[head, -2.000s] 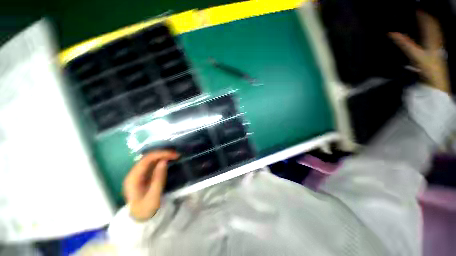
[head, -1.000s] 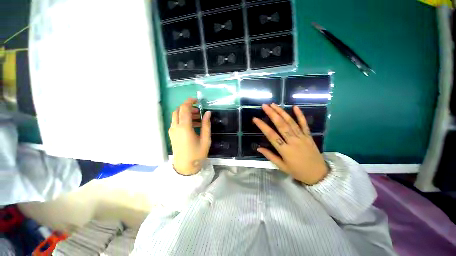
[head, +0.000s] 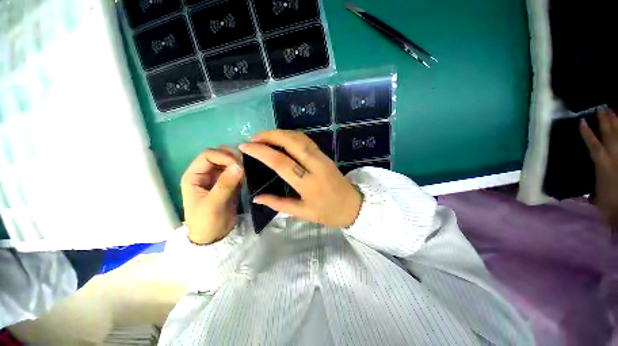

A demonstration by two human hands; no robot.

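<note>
A clear carrier sheet with glossy black wave-symbol panels [head: 303, 108] lies on the green mat. Its near left part is raised and tilted between my hands. My left hand [head: 211, 196] is at the sheet's left edge, thumb and index finger pinched together; whether film or sheet is between them is unclear. My right hand [head: 305, 179] spans a raised dark panel part [head: 263, 177], index finger at its top and thumb lower down, covering several panels. A second carrier sheet of panels [head: 235, 68] lies flat behind, at the upper left.
Dark tweezers [head: 393, 35] lie on the green mat [head: 467, 101]. A large white foam tray [head: 74, 128] is at the left. Black slabs [head: 572, 159] are beyond the mat's right edge, with another person's hand [head: 605, 159] over them. A white-sleeved person shows at the lower left.
My right hand has moved left, close to my left hand. The near sheet's left part has gone from flat to raised and tilted. Another person's hand shows at the right. The view has shifted.
</note>
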